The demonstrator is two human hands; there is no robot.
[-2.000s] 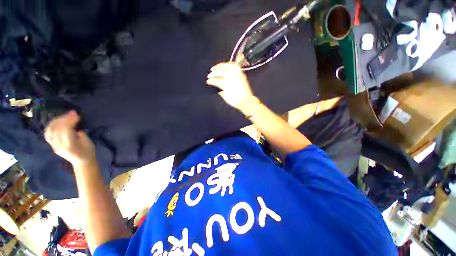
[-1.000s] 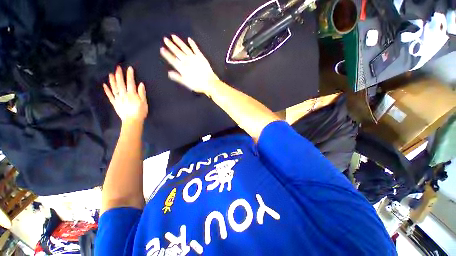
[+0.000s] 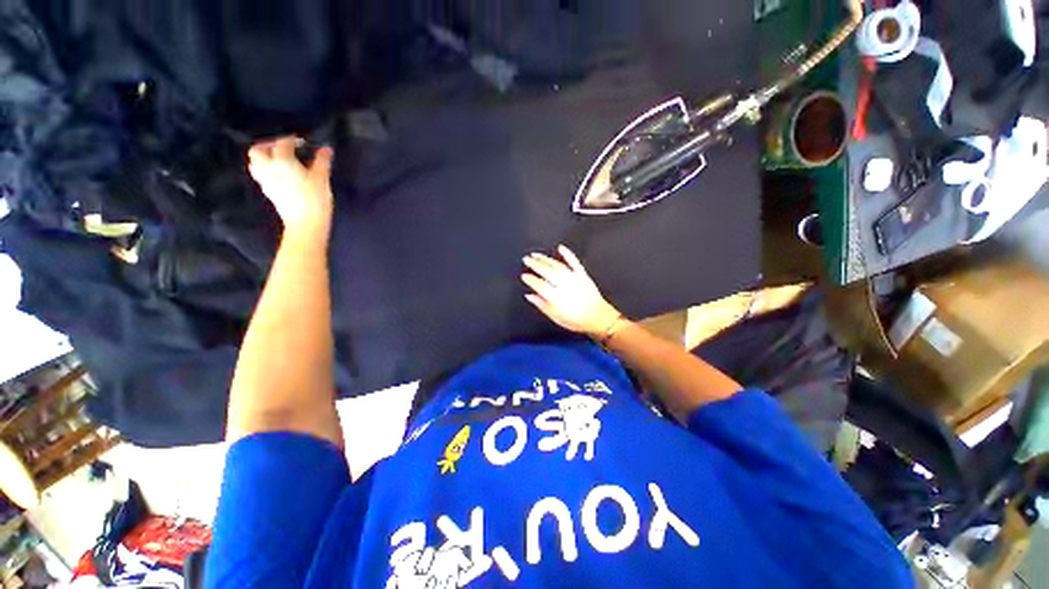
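Dark cloth [image 3: 426, 253] lies flat on the pressing table in front of me. My left hand [image 3: 292, 178] is at the cloth's left part, beside the dark garment heap, with its fingers bent down at the cloth; a small dark bit shows between the fingertips. My right hand [image 3: 566, 292] lies palm down on the cloth near the table's front edge, fingers apart, holding nothing. The steam iron [image 3: 650, 161], with a pale outlined edge, stands to the right, beyond my right hand and not touched.
A heap of dark garments [image 3: 161, 242] covers the left and far side. A brownish hose [image 3: 822, 52] runs from the iron to the upper right. A round tin [image 3: 817, 129], white tape roll [image 3: 888, 32] and phone [image 3: 909, 219] are at right, above a cardboard box [image 3: 978, 328].
My left hand has moved forward from the flat cloth and its fingers have bent. My right hand has moved back and right, towards the table's front edge. The view has shifted.
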